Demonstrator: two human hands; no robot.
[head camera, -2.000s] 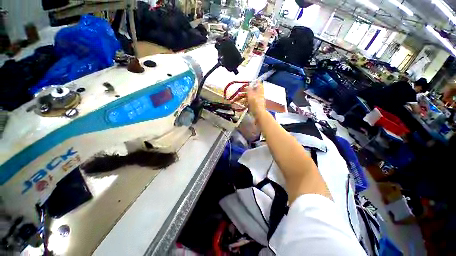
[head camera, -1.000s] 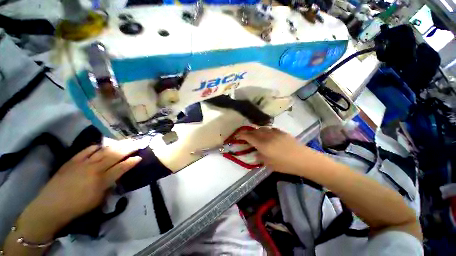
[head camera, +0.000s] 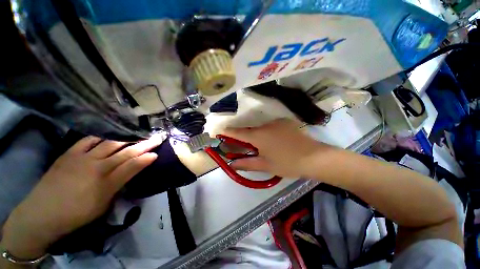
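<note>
My left hand (head camera: 97, 176) lies flat, fingers spread, on a black fabric panel (head camera: 160, 171) joined to light cloth, with its fingertips beside the presser foot and needle area (head camera: 167, 131). My right hand (head camera: 279, 149) holds red-handled scissors (head camera: 245, 181) on the machine bed; their blade end is near the needle area, partly hidden by a small grey ridged part (head camera: 201, 142). A black strip (head camera: 180, 223) runs over the light garment panel (head camera: 210, 213) toward the table edge.
The white JACK sewing machine head (head camera: 316, 47) stands over the work. A dark hairy brush or tuft (head camera: 300, 105) lies behind my right hand. A pale accessory tray (head camera: 413, 113) is at the right. The ruler-marked table edge (head camera: 258, 210) runs diagonally, with garment pieces (head camera: 347, 220) below it.
My right hand went from the tray area to the bed with the scissors, then moved left toward the needle. My left hand stays on the cloth since one second ago. The view is closer.
</note>
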